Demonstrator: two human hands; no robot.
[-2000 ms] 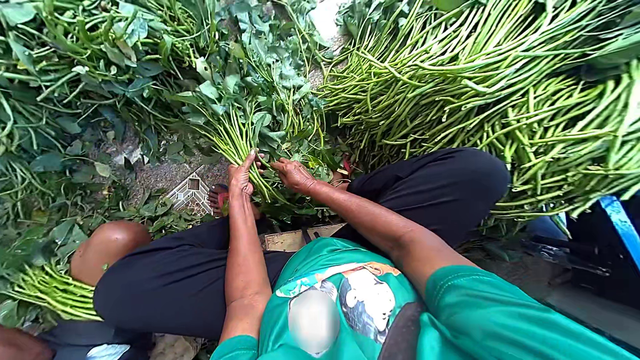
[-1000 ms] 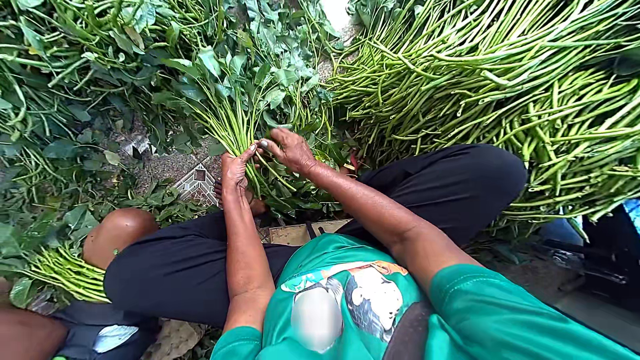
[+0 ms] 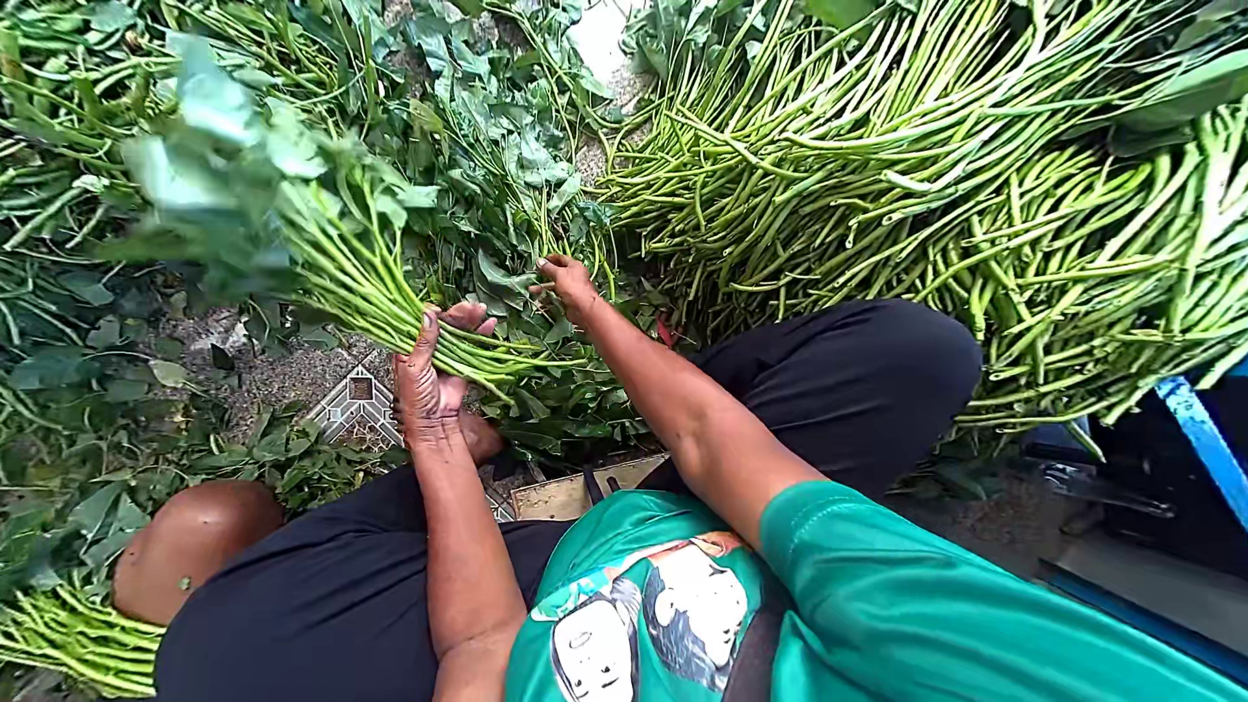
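Note:
A bunch of leafy green stems lies across my left hand, its thumb over the stems. The leaves point to the upper left and are blurred, and the cut ends point right. My right hand is just to the right of the bunch, at some loose leafy greens; its fingers are bent close together, and whether they grip a thin stem I cannot tell. Right of my right hand lies a large pile of long green stems with its leaves mostly off.
More leafy greens cover the left side. A patterned tile shows beside my left wrist. At lower left are another person's bare knee and a bundle of stems. A blue bar stands at the right edge.
My hands were close together at the stems and are now apart. The bunch in my left hand has tilted over to the left, while my right hand is away from it.

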